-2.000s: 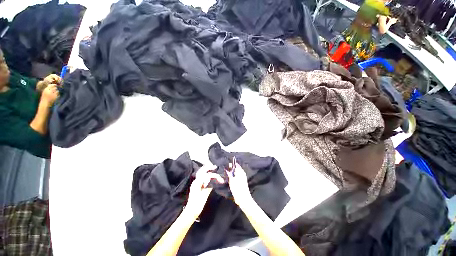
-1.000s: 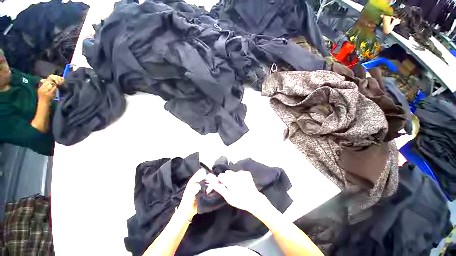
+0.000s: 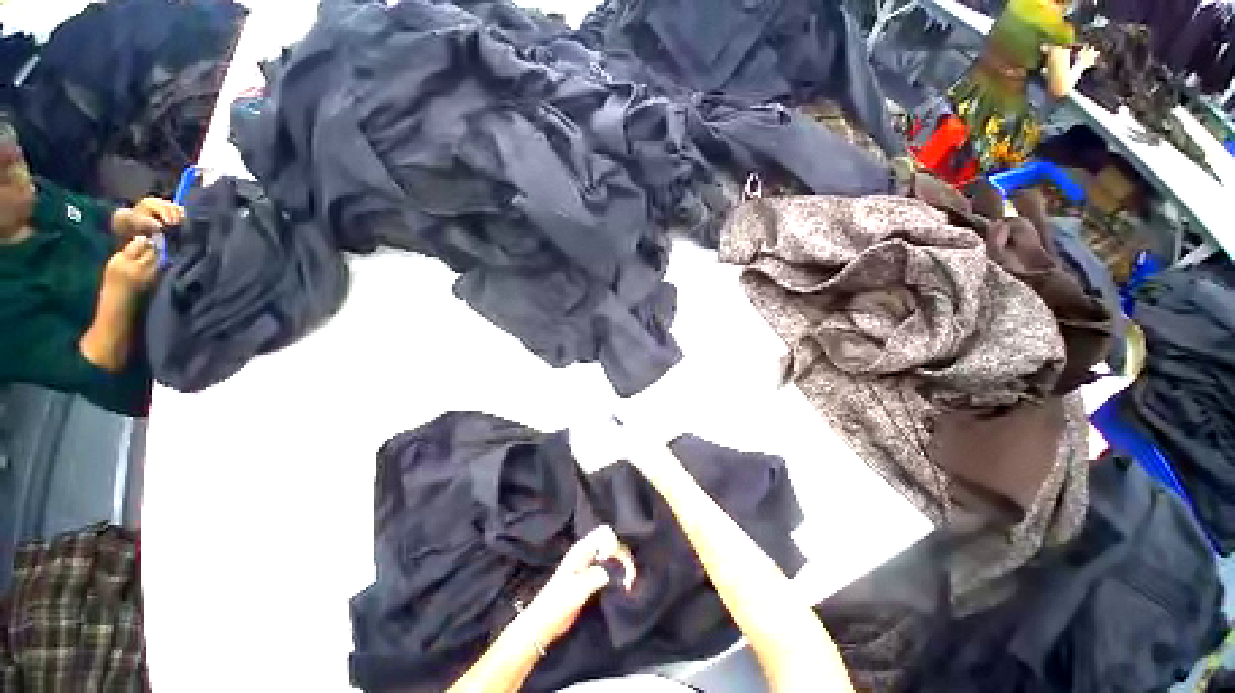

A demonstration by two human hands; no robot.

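Note:
A dark garment (image 3: 461,508) lies bunched on the white table in front of me. My left hand (image 3: 593,566) is low on it, its fingers closed on a bit of the dark cloth. My right hand (image 3: 620,436) is stretched forward past the garment's far edge, over the white table. It is washed out against the white, so its fingers are hard to make out. A tiny dark mark shows at it; I cannot tell whether it is a tool.
A large heap of dark garments (image 3: 447,149) covers the table's far side. A tweed garment (image 3: 921,298) with brown cloth (image 3: 1002,454) lies at right. A person (image 3: 68,284) works at the left edge, above plaid garments (image 3: 75,609). Another person (image 3: 1016,54) is far right.
My hands were close together at the garment's middle. My right hand has moved forward onto the bare table, and my left hand has come down towards me. The garment's left part looks flatter.

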